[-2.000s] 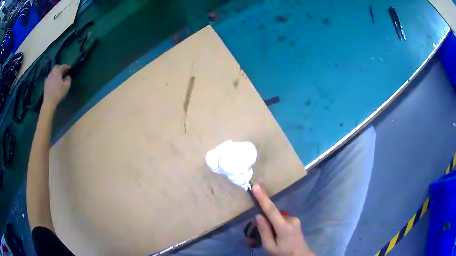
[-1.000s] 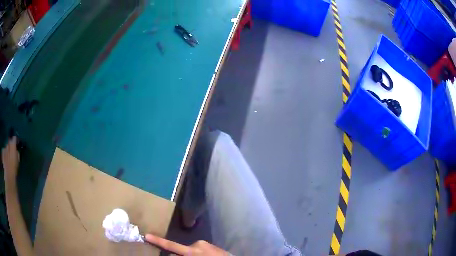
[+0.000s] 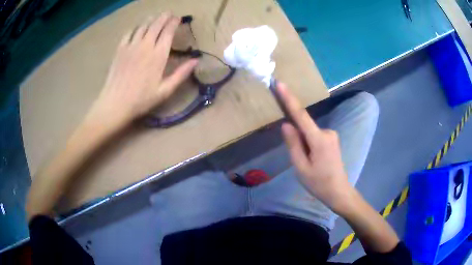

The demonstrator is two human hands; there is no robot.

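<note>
A dark headphone headband [image 3: 178, 115] lies on the tan cardboard work sheet [image 3: 108, 178], partly hidden under my left hand. My left hand [image 3: 147, 62] lies over its left part with the fingers spread; whether the fingers grip it is hidden. A yoke [image 3: 220, 83] and a hinge joint [image 3: 208, 93] show right of the hand, with a thin dark wire above. My right hand [image 3: 310, 147] holds the padded hammer by its dark grip, index finger along it. The white wrapped hammer head [image 3: 253, 49] is above the sheet, right of the yoke, apart from it.
The green-blue bench [image 3: 352, 41] extends behind and right of the sheet. A slim dark tool [image 3: 407, 9] lies at its far right. The bench's front edge runs above my legs. A blue bin [image 3: 432, 207] with dark parts on white lining stands on the floor at right, beside yellow-black tape.
The view has swung back left and down to the sheet. My left hand has come from the far left side onto the sheet, and a headphone frame now lies under it. My right hand still holds the hammer.
</note>
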